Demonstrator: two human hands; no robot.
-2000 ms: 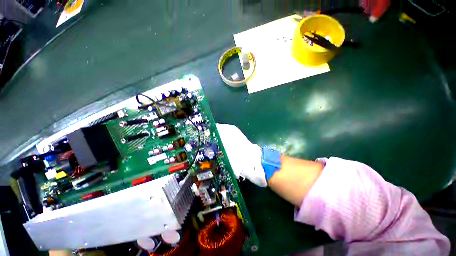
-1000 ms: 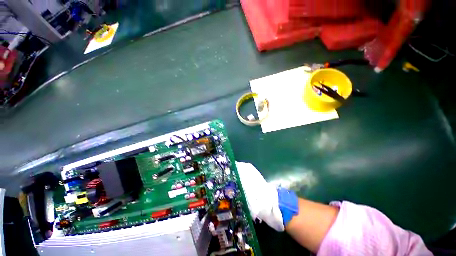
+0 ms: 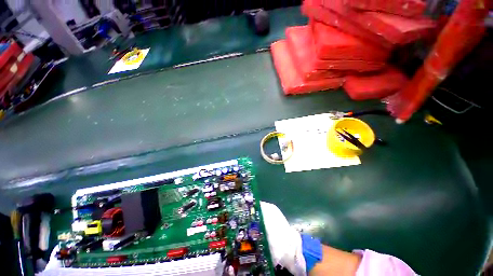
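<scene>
A large green power board (image 3: 173, 215) lies component side up at the lower left, cut off by the bottom edge. It bears a dark block, red parts and a white-silver heatsink (image 3: 162, 268). My right hand (image 3: 282, 237), in a white glove with a blue wrist strap, holds the board's right edge; its fingertips are hidden under the board. My left hand (image 3: 52, 263) shows only as a small bit of white glove at the board's lower left corner, mostly hidden, so its grip cannot be told.
A tape roll (image 3: 277, 147) lies partly on a yellowish sheet (image 3: 308, 157), with a yellow cup (image 3: 351, 137) holding dark-handled items. Red foam pads (image 3: 346, 54) are stacked behind, beside a red post (image 3: 443, 59). A black scanner-like object (image 3: 35, 221) stands left of the board.
The view has tilted up, so the board, my right hand and the cup sit lower in the picture. The red foam stack has come into view. My right hand stays at the board's edge.
</scene>
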